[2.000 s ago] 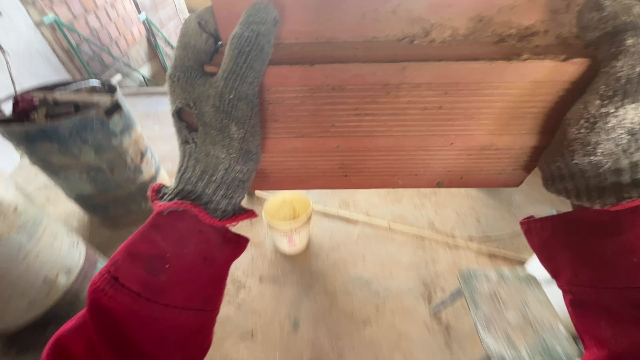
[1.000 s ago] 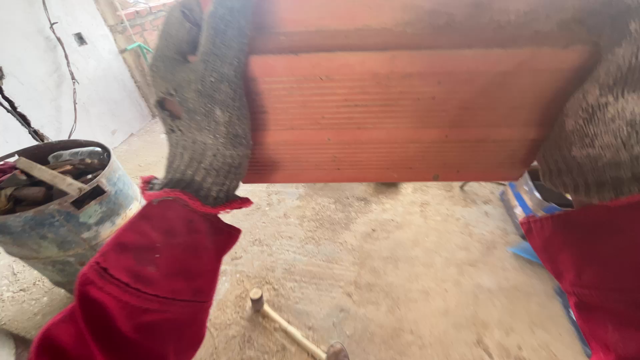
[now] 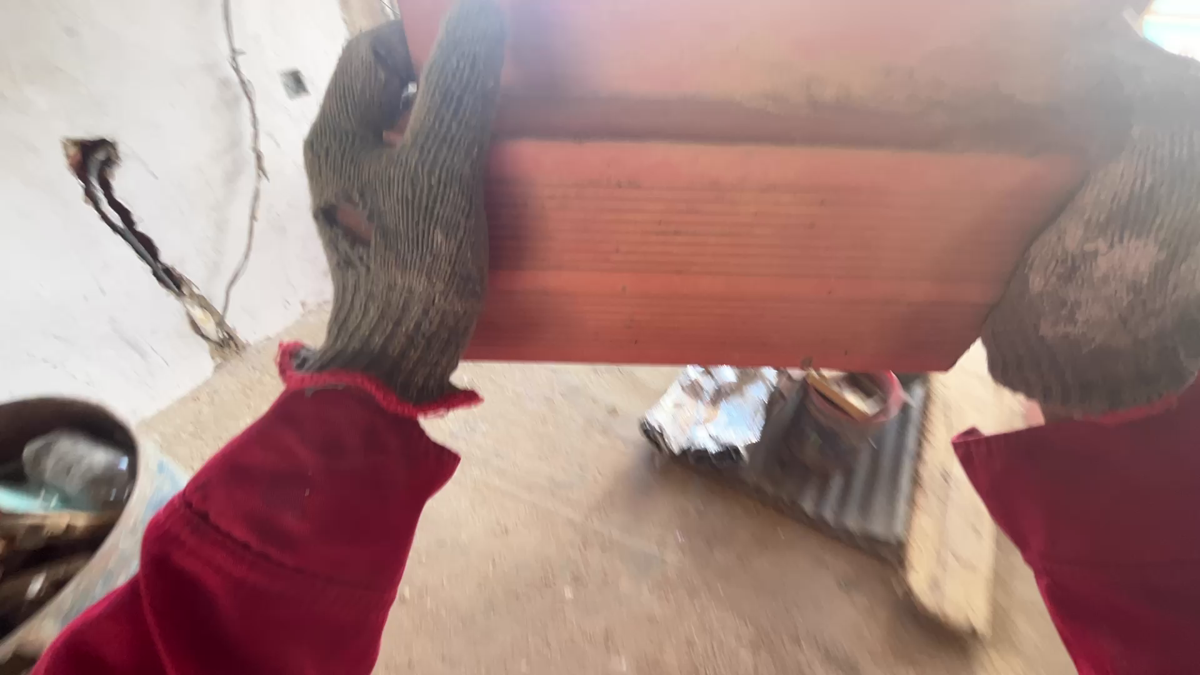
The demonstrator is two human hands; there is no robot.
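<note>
Between my two gloved hands is a reddish clay block (image 3: 750, 253) with fine grooves along its lower face and a long ledge above them. It may be one piece or two stacked; I cannot tell. My left hand (image 3: 403, 206), in a worn grey knit glove with a hole, grips its left end, thumb over the near face. At the right end, my right hand (image 3: 1116, 253) holds on in a similar dusty glove, its fingers partly out of view. The block's top runs past the frame edge.
At the lower left stands a drum (image 3: 155, 487) holding debris. A white wall (image 3: 169, 56) with a broken-out channel and wires rises behind it. Ahead on the concrete floor (image 3: 562, 562) lie a corrugated sheet (image 3: 858, 497), a shiny crumpled sheet (image 3: 717, 408), a reddish bucket (image 3: 895, 398) and a wooden board (image 3: 952, 525).
The view has swung a lot. The yellowish bucket and, later, the mallet on the floor have left view; the corrugated sheet and board have come in. Both hands keep hold of the block.
</note>
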